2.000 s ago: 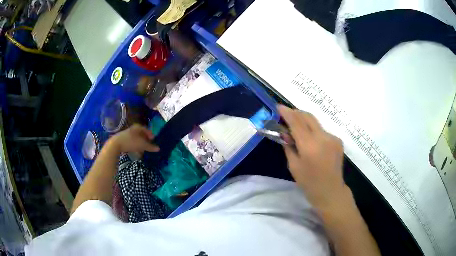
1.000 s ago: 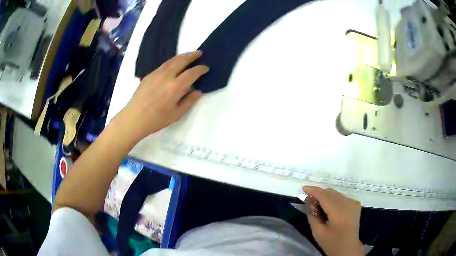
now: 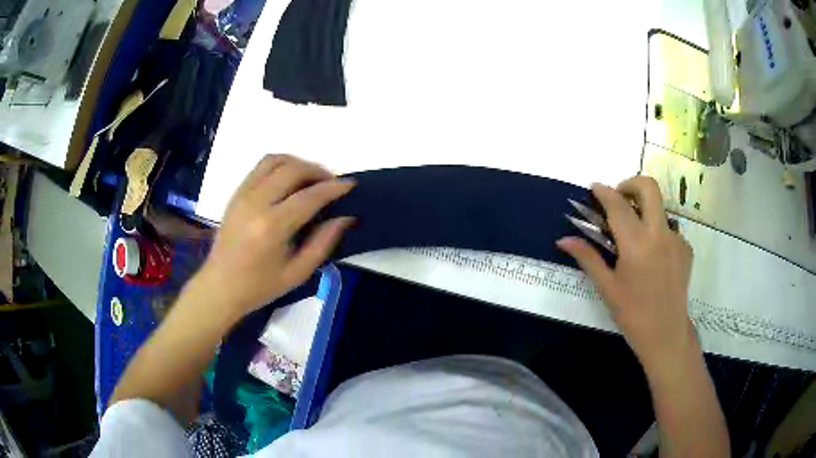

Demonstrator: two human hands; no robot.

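Note:
A dark navy curved fabric panel (image 3: 456, 207) lies arched across the front of the white table, over part of the printed ruler (image 3: 510, 267). My left hand (image 3: 277, 234) is at its left end, thumb and fingers on the cloth. My right hand (image 3: 640, 246) is at its right end and holds small pointed snips (image 3: 590, 224), blades pointing left over the cloth. The right end of the panel is partly hidden under my right hand. Stacked dark cut pieces (image 3: 309, 54) lie at the upper left of the table.
The white sewing machine head (image 3: 774, 67) and its pale metal bed (image 3: 680, 134) are at the upper right. A blue plastic bin (image 3: 324, 309) left of my lap holds a red bottle (image 3: 152, 260), teal cloth (image 3: 261, 413) and another dark band. Dark cloths lie beyond the table's left edge.
A dark panel has come from the upper table to the front edge. My left hand has moved down with it. My right hand has risen from the table edge onto its right end.

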